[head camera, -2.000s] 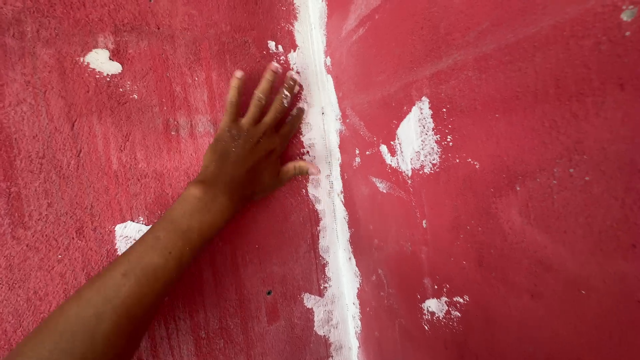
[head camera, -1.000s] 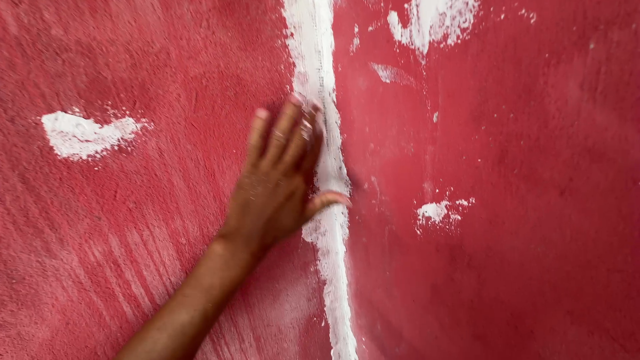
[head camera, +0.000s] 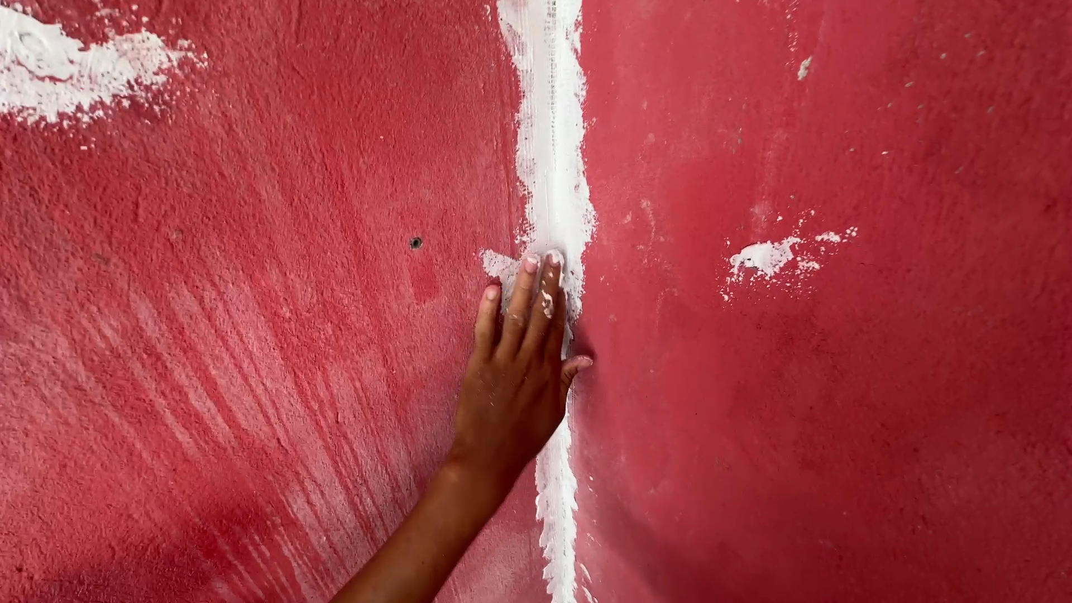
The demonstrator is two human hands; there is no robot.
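Note:
My left hand [head camera: 521,368] lies flat against a red painted wall, back of the hand toward me, and holds nothing. Its fingertips rest on a vertical strip of white filler [head camera: 554,176] that covers a joint in the wall. Mesh-like texture shows in the upper part of the strip. White smears mark some fingers, and the thumb points right, just past the strip's edge. My palm and fingers hide part of the filler; below the hand the strip continues, narrower and with ragged edges. My right hand is out of view.
A large white filler patch [head camera: 59,67] is at the upper left, and a smaller patch [head camera: 764,256] is on the right. A small dark hole [head camera: 415,243] sits left of the strip. Pale streaks run down the lower left wall.
My left hand has moved down along the white strip, its fingers closer together than two seconds ago. The view has shifted downward.

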